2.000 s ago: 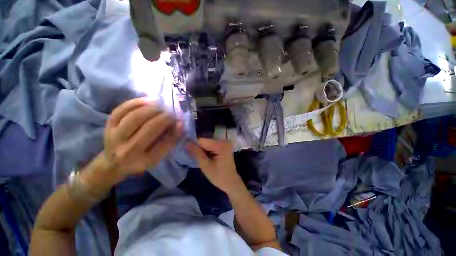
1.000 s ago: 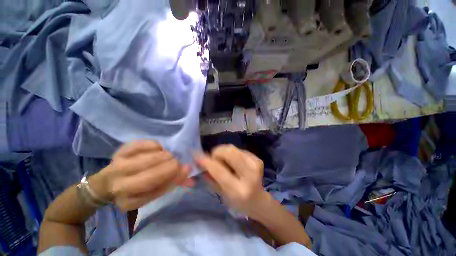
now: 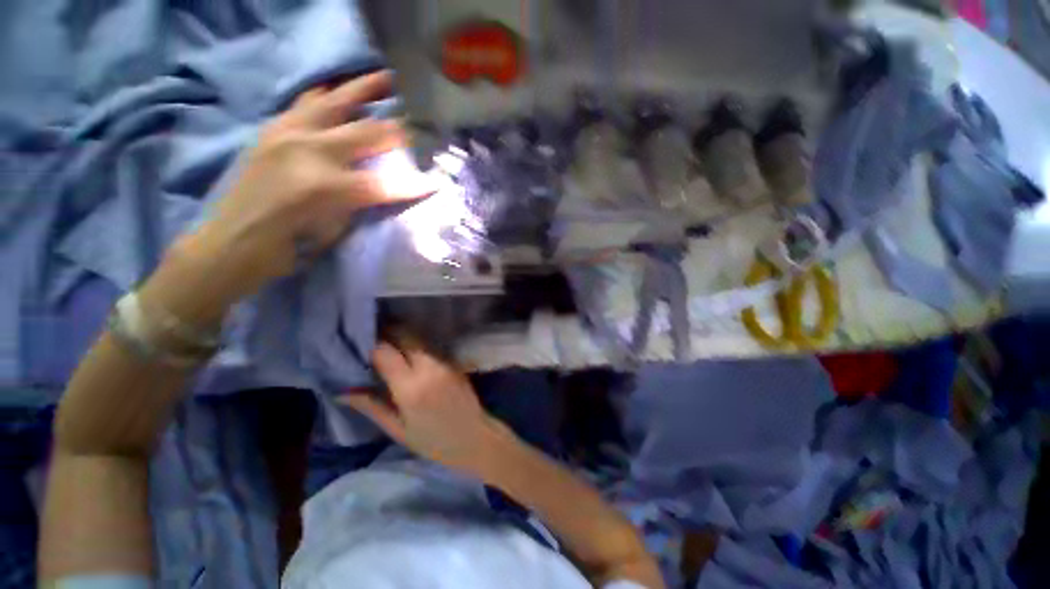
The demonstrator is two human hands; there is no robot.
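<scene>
The grey-blue garment panel [image 3: 345,293] hangs in folds left of the lit needle area [image 3: 443,219] of the overlock machine [image 3: 645,58]. My left hand [image 3: 317,167] is up at the left of the needle, fingers spread over the cloth beside the lamp glare; blur hides whether it grips. My right hand [image 3: 420,403] is below the needle plate at the table edge, its fingertips at the cloth's lower right edge, thumb and fingers apart; whether they pinch the cloth is unclear.
Yellow scissors handles [image 3: 791,308], a white ring [image 3: 801,242] and a measuring tape [image 3: 720,305] lie along the table edge [image 3: 898,328]. Grey-blue cloth [image 3: 737,426] is heaped at lower right, with more cloth at the back right [image 3: 875,150].
My left hand has moved up from the lap to beside the needle. My right hand has moved up and left. The panel has shifted left of the needle plate, which now shows.
</scene>
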